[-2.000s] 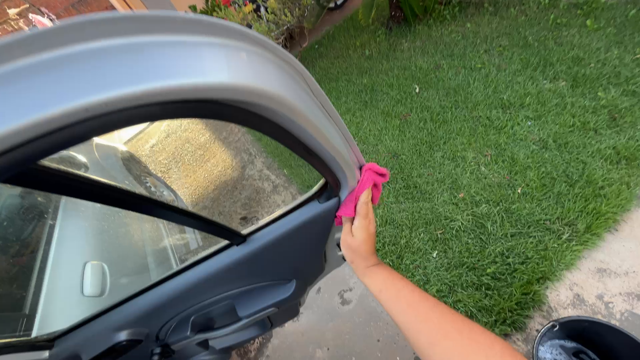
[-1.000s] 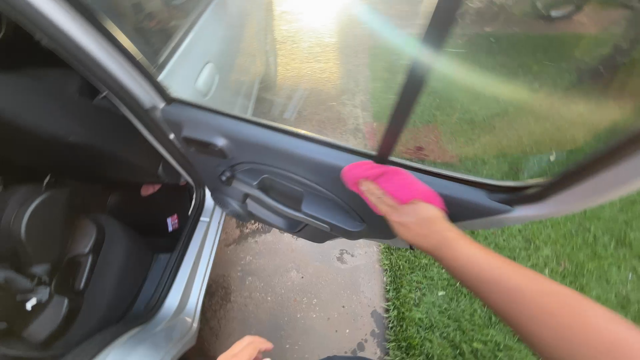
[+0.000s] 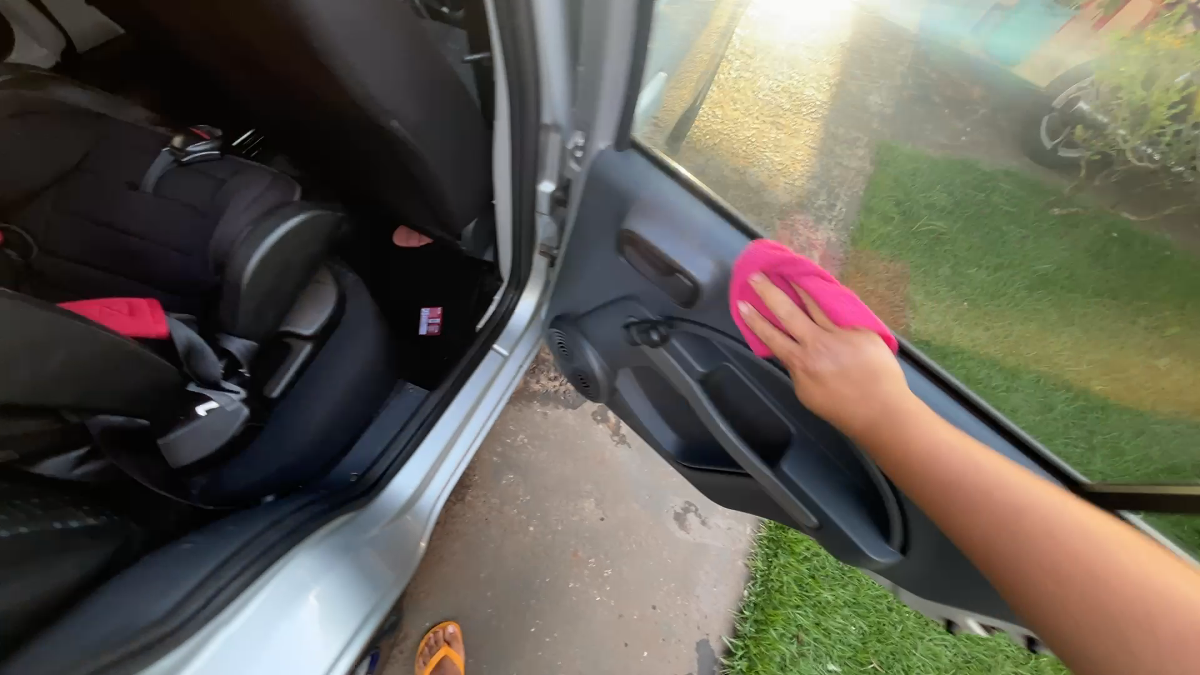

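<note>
A bright pink cloth (image 3: 769,267) lies pressed against the upper part of the dark plastic door panel (image 3: 600,234), just below the window glass (image 3: 984,281). On top of it rests my right hand (image 3: 834,361), fingers spread over the cloth and holding it to the panel. The inner door handle (image 3: 661,267) is just left of the cloth, and the door's pull grip (image 3: 741,441) runs below my hand. Part of the cloth is hidden under my palm. My left hand is outside the view.
At left, the open doorway of the silver car (image 3: 394,525) shows a child car seat (image 3: 281,253) with red parts. Paved ground (image 3: 581,534) and grass (image 3: 816,600) lie under the door. My foot in an orange flip-flop (image 3: 441,652) stands near the sill.
My right hand and the pink cloth have moved from the door's window frame down to the panel, then along it toward the hinge side. The left hand's fingers have left the view, which has turned toward the car.
</note>
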